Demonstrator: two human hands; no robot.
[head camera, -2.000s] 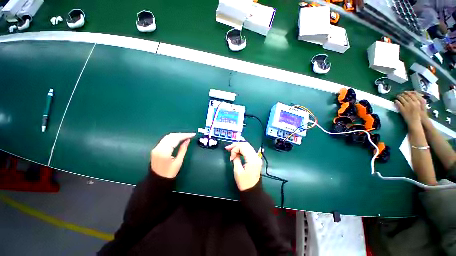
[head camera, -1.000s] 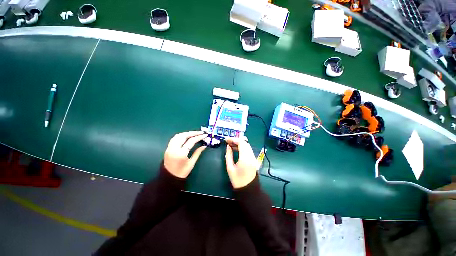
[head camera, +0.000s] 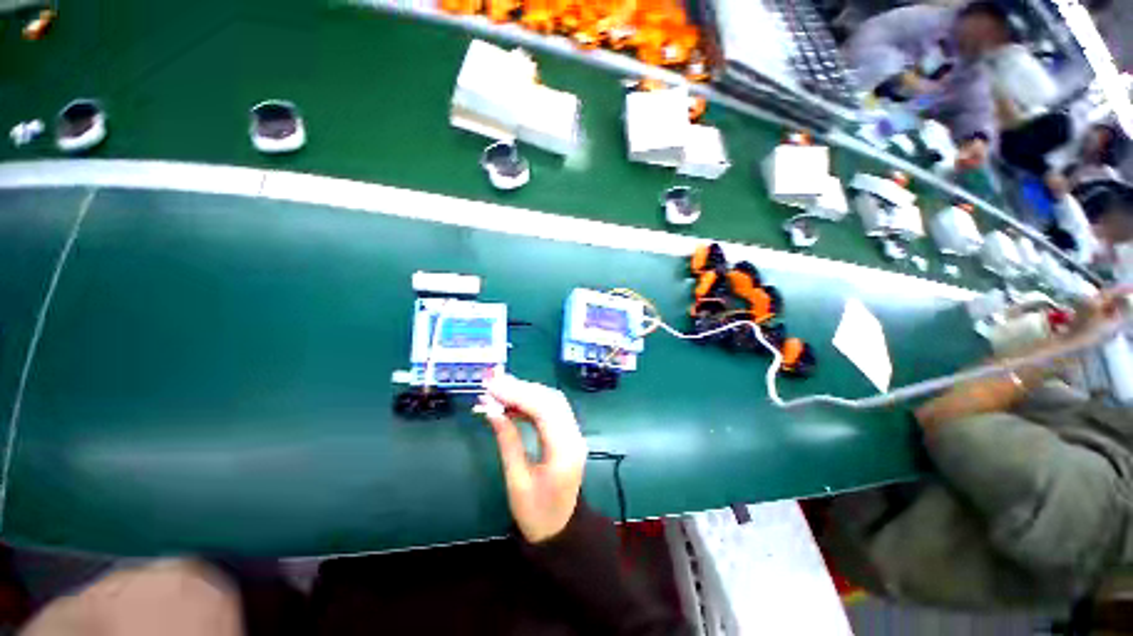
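The left tester, a white-blue box with a light-blue screen, stands on the green bench with a white bar above it. A black cradle is at its front edge. My right hand is at the tester's front right corner, thumb and finger pinched on a tiny white piece, likely an earbud, mostly hidden by the fingertips. My left hand is a blur low at the left, cut off by the picture's edge; its fingers cannot be made out. The right tester has a purple-blue screen.
Orange-and-black parts lie right of the testers. A white cable runs right, past a white sheet. Beyond the white rail, the belt carries cases and white boxes. Another person's arm reaches over the bench at right.
The view has turned right, so the testers show farther left. My left hand has left the left tester for the lower left. White pieces seen earlier in its cradle no longer show.
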